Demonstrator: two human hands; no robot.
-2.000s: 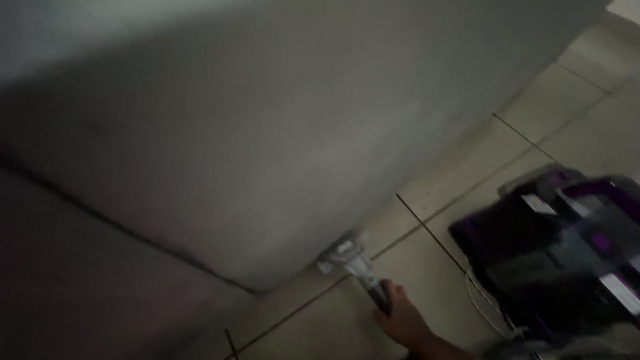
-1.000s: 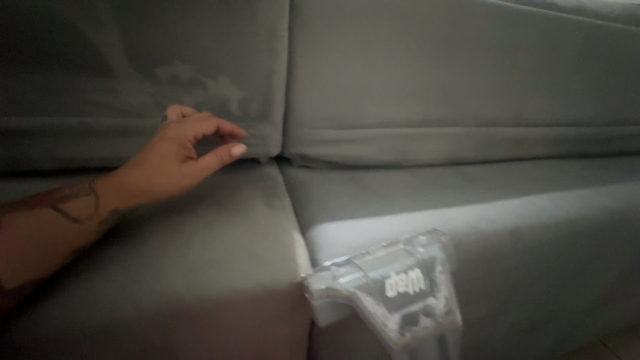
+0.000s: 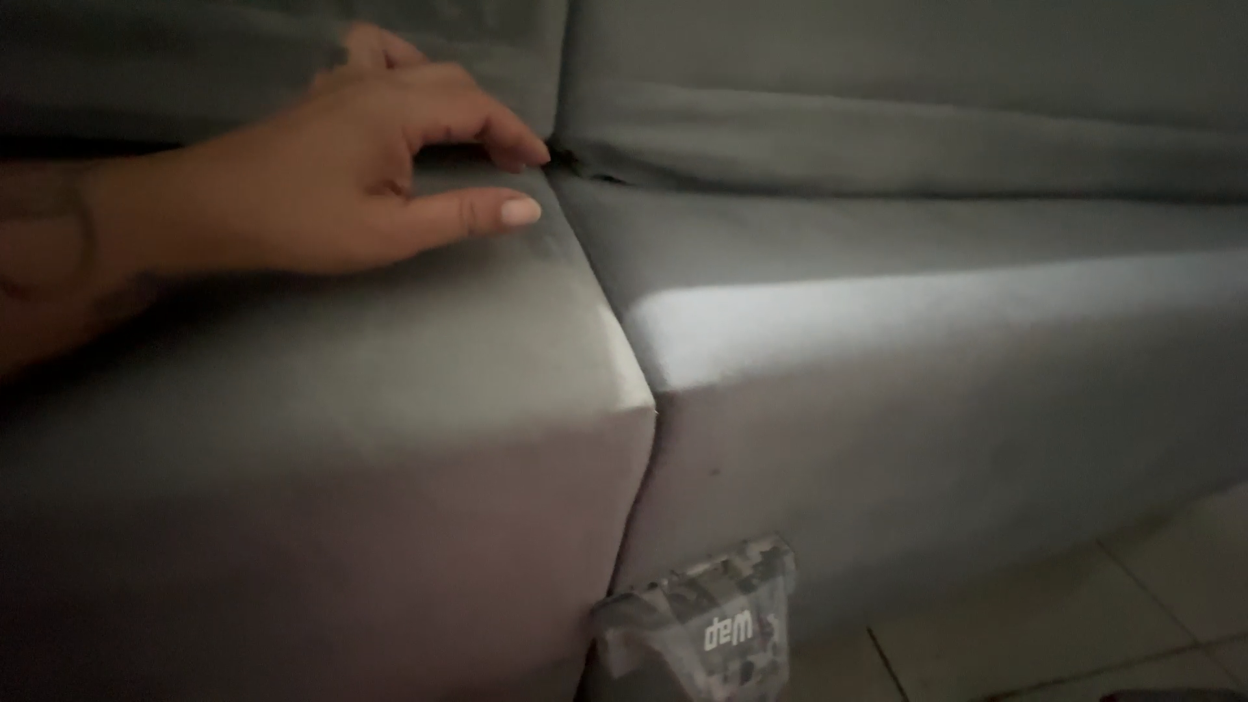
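Note:
My left hand (image 3: 390,161) reaches in from the left over a grey upholstered sofa (image 3: 926,409), thumb and fingers apart with nothing between them. Its fingertips are close to the spot where the seat and back sections meet at the seam. Low in the view, a clear plastic Wap upholstery-cleaner nozzle (image 3: 717,624) lies against the sofa's front face, beside the vertical gap between two seat sections. The nozzle's handle is cut off by the lower edge of the view, and my right hand is out of sight.
Light floor tiles (image 3: 1033,604) with dark joints show at the lower right, below the sofa's bottom edge. The sofa's back section (image 3: 897,58) rises along the top.
A second ago the nozzle was near the top front edge of the seat; now it is lower on the front face. Two seconds ago a hand held it near the floor, beside a dark machine.

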